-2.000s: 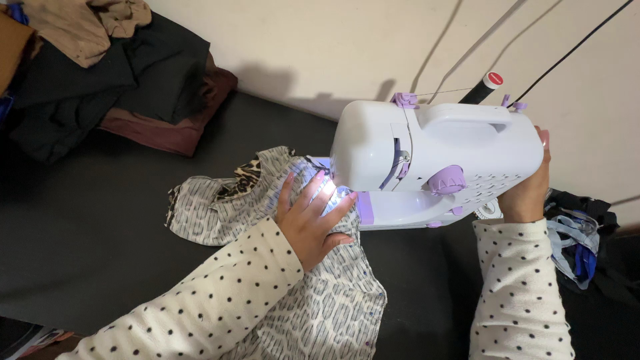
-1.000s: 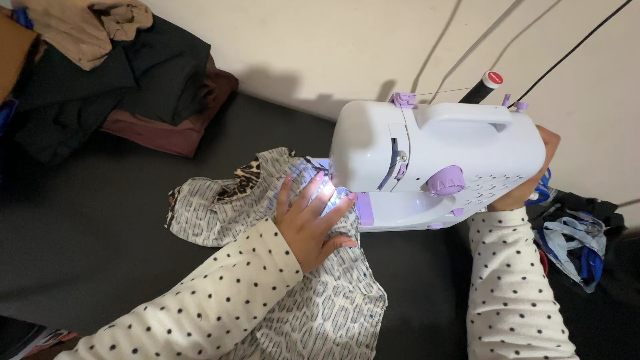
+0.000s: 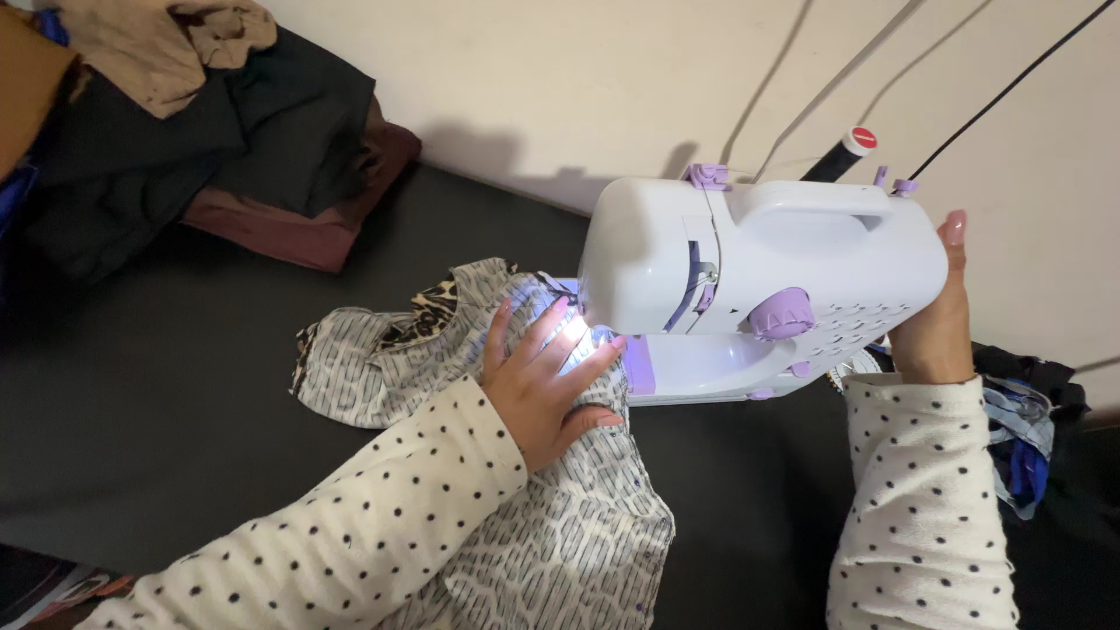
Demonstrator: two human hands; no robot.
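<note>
A white and purple sewing machine (image 3: 831, 254) stands on a black table, its lamp shining on a grey-and-white patterned fabric (image 3: 560, 534) under its head. My left hand (image 3: 547, 385) lies flat on that fabric with fingers spread, the fingertips close beside the lit needle area; the needle itself is hidden. Along the fabric's right edge are small dark pin heads. At the far right end of the machine is my right hand (image 3: 941, 315), thumb up; its fingers are behind the machine, so what they touch is hidden. A black thread spool (image 3: 844, 156) sits on top of the machine.
Folded dark, brown and tan cloths (image 3: 297, 114) are piled at the back left of the black table (image 3: 175, 420). Behind the machine rises a pale wall (image 3: 525, 79). A round pin wheel (image 3: 853, 367) and a heap of dark and blue cloth (image 3: 1019, 437) lie at the right.
My right hand has shifted at the machine's right end, with the thumb now showing upright beside it. My left hand and the fabric show no plain move.
</note>
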